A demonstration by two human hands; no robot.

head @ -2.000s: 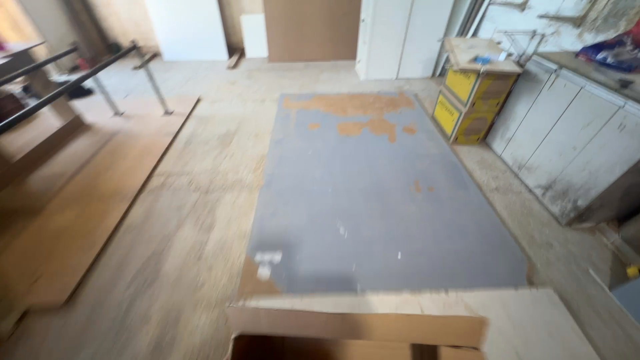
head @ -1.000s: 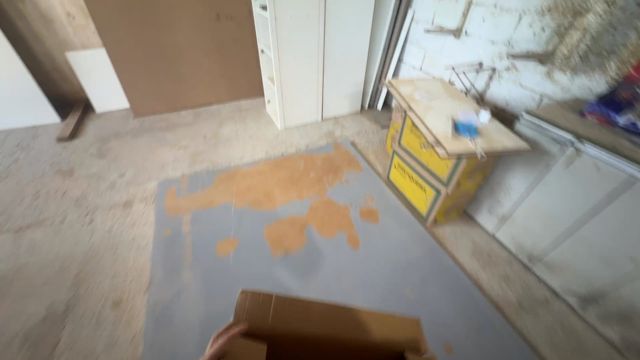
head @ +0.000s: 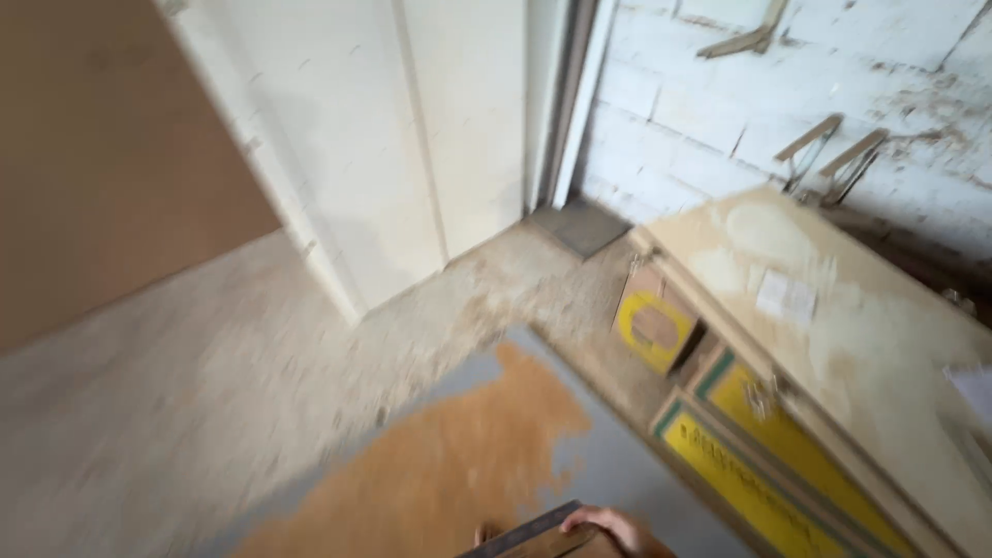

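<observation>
At the bottom edge, my right hand (head: 616, 528) has its fingers curled over the rim of a cardboard box (head: 577, 542). Only a corner and part of a dark edge of the box show. Just left of it is a small blurred skin-coloured shape (head: 485, 532), perhaps fingertips of my left hand; its grip cannot be made out. The box is above a grey sheet (head: 457, 381) with a large worn orange-brown patch (head: 457, 457), lying on the floor. The inside of the box is out of view.
At the right, a stained board (head: 837, 310) rests on yellow-printed cardboard boxes (head: 736, 473). Another yellow-marked box (head: 655, 325) is beside them. Ahead are a white cabinet (head: 349, 139), a brown panel (head: 116, 170), a dark flat piece (head: 581, 226) and a white block wall (head: 674, 116).
The view has moved forward and turned toward the cabinet and the board-topped boxes. The held box, seen wide across the bottom a second ago, now shows only a corner.
</observation>
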